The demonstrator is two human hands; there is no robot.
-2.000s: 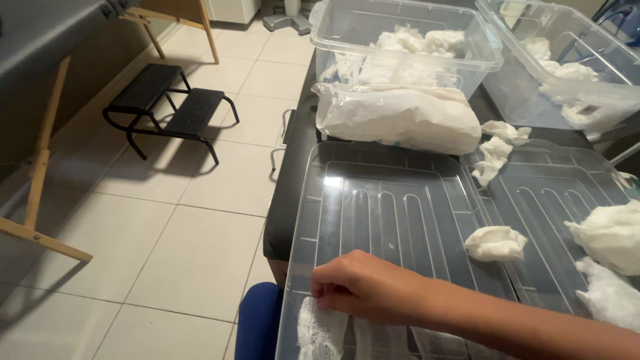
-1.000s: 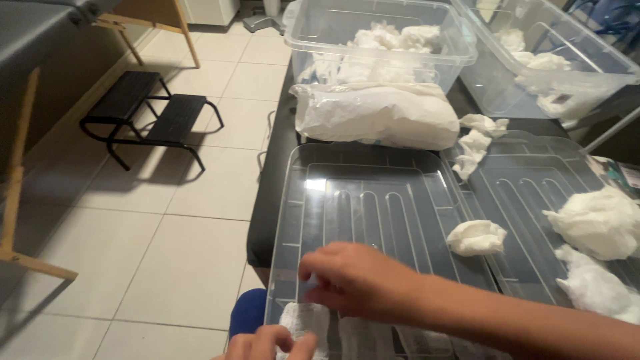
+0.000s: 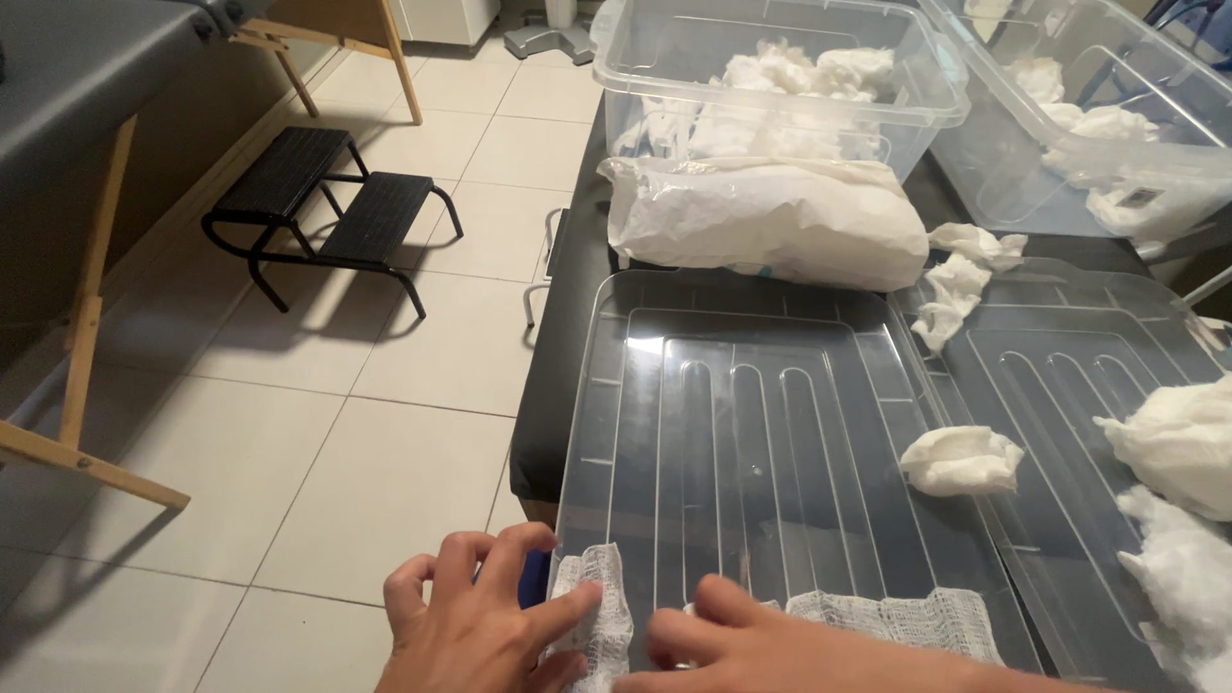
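My left hand [image 3: 491, 606] is at the bottom, fingers spread, thumb or finger resting on a narrow folded strip of white gauze [image 3: 606, 597] at the left edge of a clear plastic lid [image 3: 741, 462]. Just right of it, my right hand [image 3: 731, 635] is bent low over the lid with its fingers curled; what lies under them is hidden. More folded gauze [image 3: 895, 616] lies flat beyond the right hand's knuckles. A crumpled white wad [image 3: 962, 460] rests on the lid's right edge.
Behind the lid lies a white plastic-wrapped roll [image 3: 765, 221], before a clear bin [image 3: 780, 106] of white wads. A second bin [image 3: 1136, 125] and second lid [image 3: 1059, 385] are at right, with cotton wads [image 3: 1184, 443]. A black step stool [image 3: 327, 202] stands on the tiled floor.
My left hand, out of view two seconds ago, has come in from the bottom to the gauze strip. My right hand has moved down and right from the lid's left side.
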